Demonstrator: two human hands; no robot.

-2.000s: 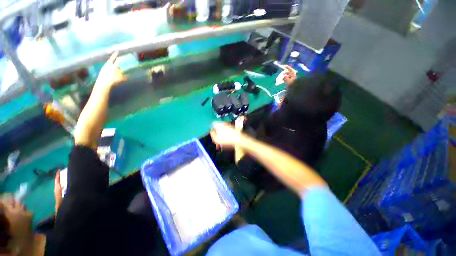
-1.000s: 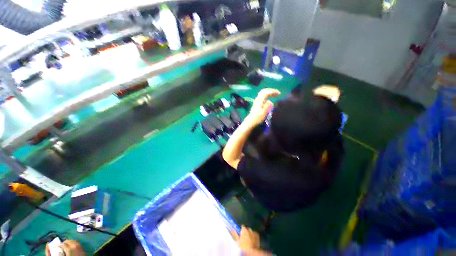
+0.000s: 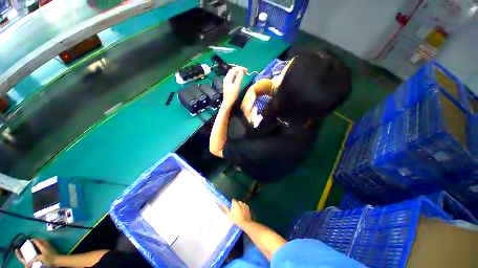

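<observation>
My right hand (image 3: 240, 212), bare with a light blue sleeve, grips the right rim of a blue crate (image 3: 119, 207). The crate stands tilted in view at the bench edge, lined with crinkled clear plastic film (image 3: 137, 201). Flat white sheets (image 3: 178, 209) lie on its bottom; no units show on them. My left hand is not in view.
A person in black (image 3: 262, 146) sits ahead at the green bench (image 3: 126, 141), beside black units (image 3: 194, 98). Another person's hands (image 3: 44, 254) hold a white object at lower left. Blue crates (image 3: 414, 141) are stacked right.
My right hand, earlier stretched out over the bench side, has come back to the crate rim. The other person's arms have lowered to the work. The view has shifted right.
</observation>
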